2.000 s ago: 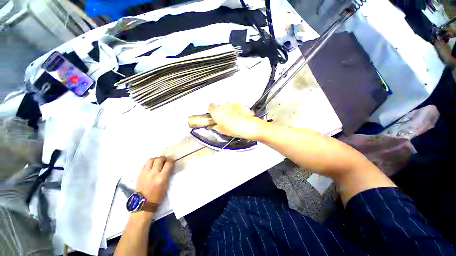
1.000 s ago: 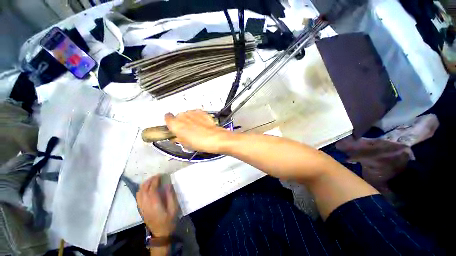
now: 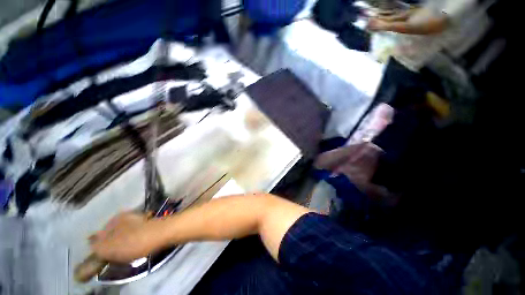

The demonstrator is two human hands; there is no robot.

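My right hand (image 3: pixel 129 236) is shut on the wooden handle of the steam iron (image 3: pixel 138 269) at the lower left. The iron's dark soleplate with its shiny rim lies low over the pale table cloth (image 3: pixel 219 152). What lies under the iron is hidden. A narrow strip with a dark edge (image 3: pixel 210 189) shows to the right of the iron, beside a white piece (image 3: pixel 230 187). The stack of beige-brown strips (image 3: pixel 103 158) lies behind the iron, blurred. My left hand is out of the picture.
A dark purple-brown mat (image 3: pixel 290 109) lies at the table's right end. Black hoses (image 3: pixel 151 178) rise from the iron. Black and white scraps run along the back, before a blue padded shape (image 3: pixel 109 43). A pink plastic-wrapped bundle (image 3: pixel 360 152) is at right. Another person's hand (image 3: pixel 403 23) shows top right.
The view has swung to the right and blurred. My right hand still holds the iron, now lower left in the picture. My left hand and the phone's screen have mostly or wholly left the view.
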